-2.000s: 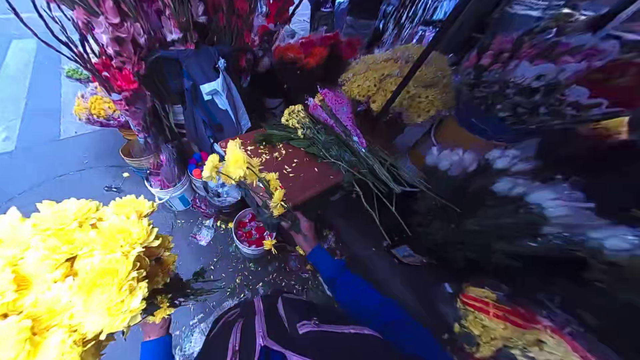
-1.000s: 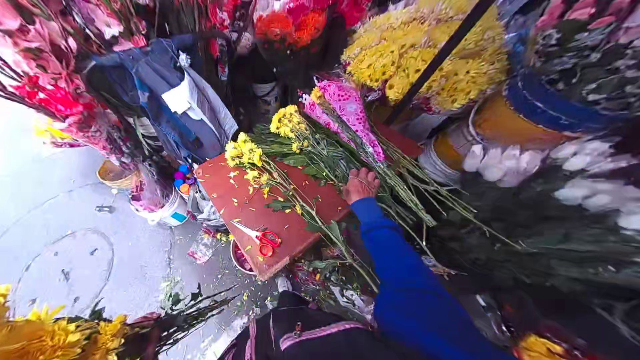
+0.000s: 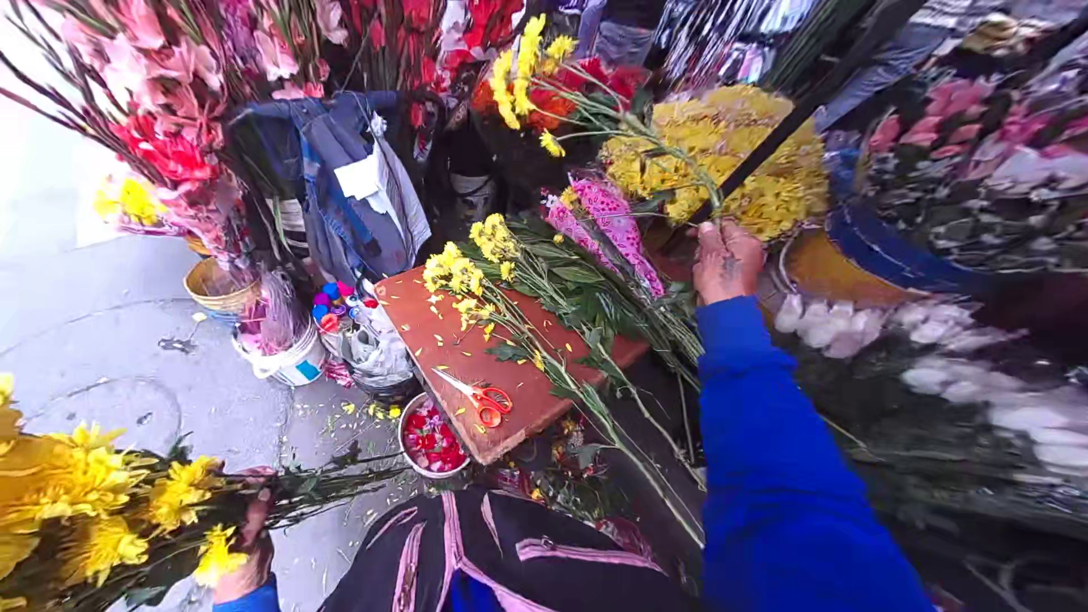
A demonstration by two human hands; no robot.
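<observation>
My left hand [image 3: 252, 544], low at the left, is closed around a bunch of yellow chrysanthemums [image 3: 93, 501], blooms to the left and stems to the right. Farther up and right, my right hand [image 3: 728, 255] grips the stems of a spray of yellow flowers [image 3: 523, 72], its heads pointing up and left. Between my hands stands a reddish-brown board [image 3: 425, 327]; cut yellow flowers [image 3: 455, 272] and a pink patterned wrapped bundle [image 3: 614, 221] lie across it and past its right edge. Orange-handled scissors [image 3: 489, 404] rest near its front corner among loose petals.
A bowl of red petals [image 3: 433, 438] stands by the board's front corner. To the left are a white bucket [image 3: 285, 357], a woven basket [image 3: 212, 289] and a blue-grey backpack [image 3: 348, 187]. Yellow flowers [image 3: 748, 161] and a blue-rimmed bucket [image 3: 884, 246] stand at right, near a dark pole [image 3: 765, 140].
My right hand, resting on stems over the board one second ago, is now farther up and right with a yellow spray in its grip. My left hand has come back into view.
</observation>
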